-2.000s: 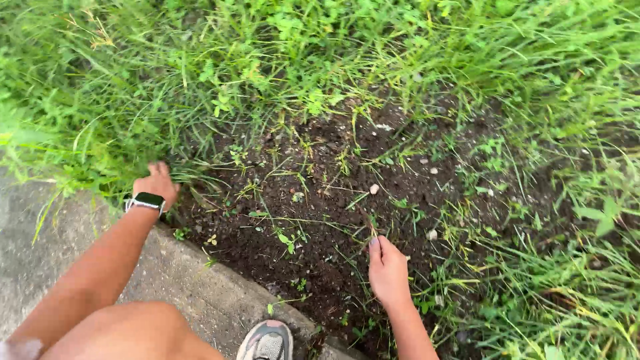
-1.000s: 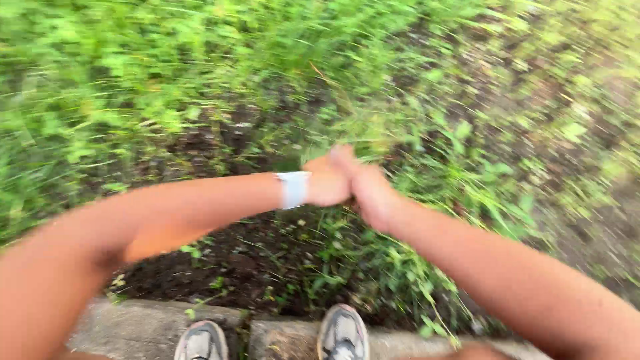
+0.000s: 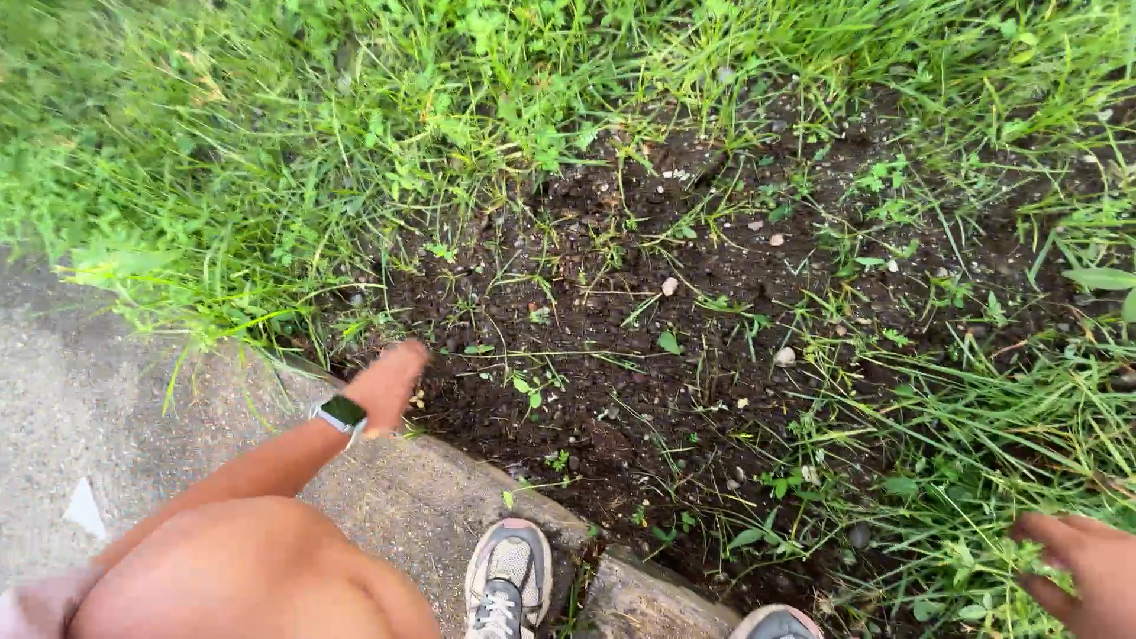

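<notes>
My left hand [image 3: 392, 386], with a smartwatch [image 3: 343, 414] on its wrist, is low over the left end of a bare soil patch [image 3: 612, 355], beside the concrete edge. Its fingers are blurred, and whether they hold anything cannot be told. At the lower right edge of the view, my right hand [image 3: 1078, 568] is over pulled or flattened grass [image 3: 1003, 444], fingers apart around some leaves. Small weeds [image 3: 529, 389] and thin stems are scattered over the dark soil, with pale pebbles [image 3: 669, 286] among them. Dense green grass [image 3: 293, 160] borders the soil at the top and left.
A concrete curb [image 3: 461, 479] runs diagonally below the soil, with a gap between two slabs. A sneaker [image 3: 508, 577] is on the concrete, and a second one [image 3: 779, 624] shows at the bottom edge. My bent knee [image 3: 257, 568] is at lower left, near a white scrap [image 3: 85, 508].
My hands, together in the middle one second ago, are now far apart: left at the soil's left end, right over the grass at lower right. The view has swung a lot.
</notes>
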